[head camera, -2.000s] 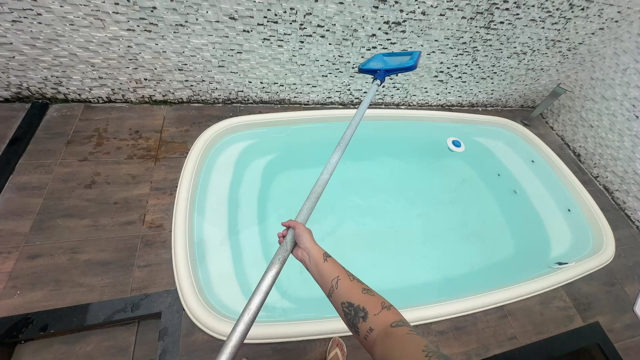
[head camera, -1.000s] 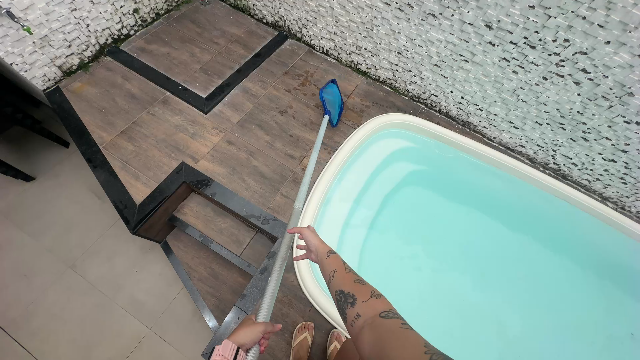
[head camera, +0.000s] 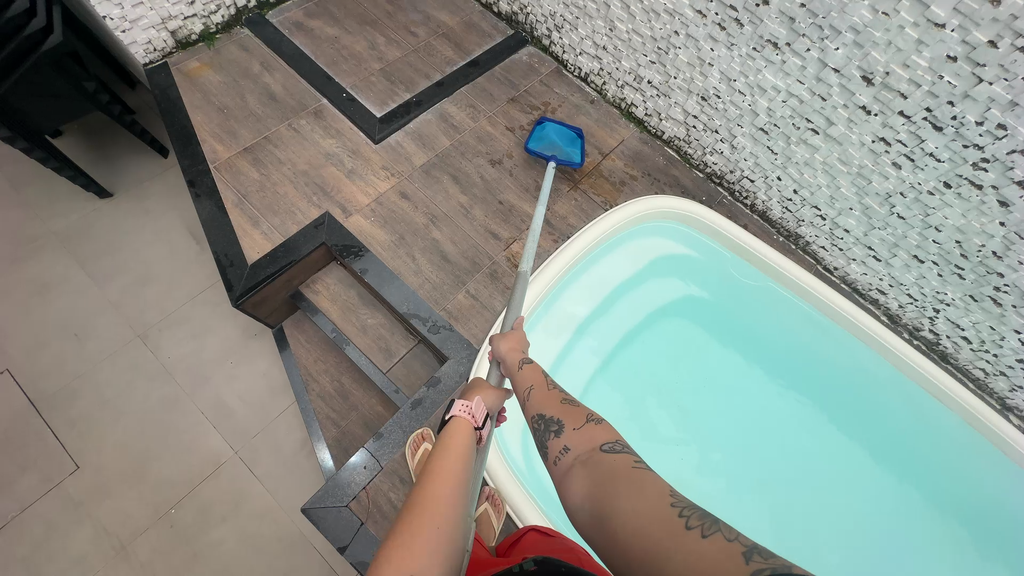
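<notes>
Both my hands grip the metal telescopic pole (head camera: 531, 240) of a pool skimmer. My left hand (head camera: 485, 396), with a pink watch strap at its wrist, closes round the pole just below my right hand (head camera: 509, 349), at the end of the tattooed arm. At the far end, the blue skimmer net (head camera: 555, 142) is over the brown deck tiles beyond the pool's near-left corner; whether it touches them I cannot tell. The pole crosses the cream rim of the pool (head camera: 664, 206), beside the pale turquoise water (head camera: 744, 384). My forearms hide part of the lower pole.
Brown steps with black stone edging (head camera: 344, 320) drop away to the left, toward grey floor tiles (head camera: 144, 400). Dark furniture (head camera: 72, 88) stands at the upper left. A textured white wall (head camera: 840, 120) runs behind the pool. My sandalled feet are beside the rim.
The skimmer net has swung from above the pool's far side to the deck on the left. My left hand has come into view and moved up the pole, close to my right. The view has turned left.
</notes>
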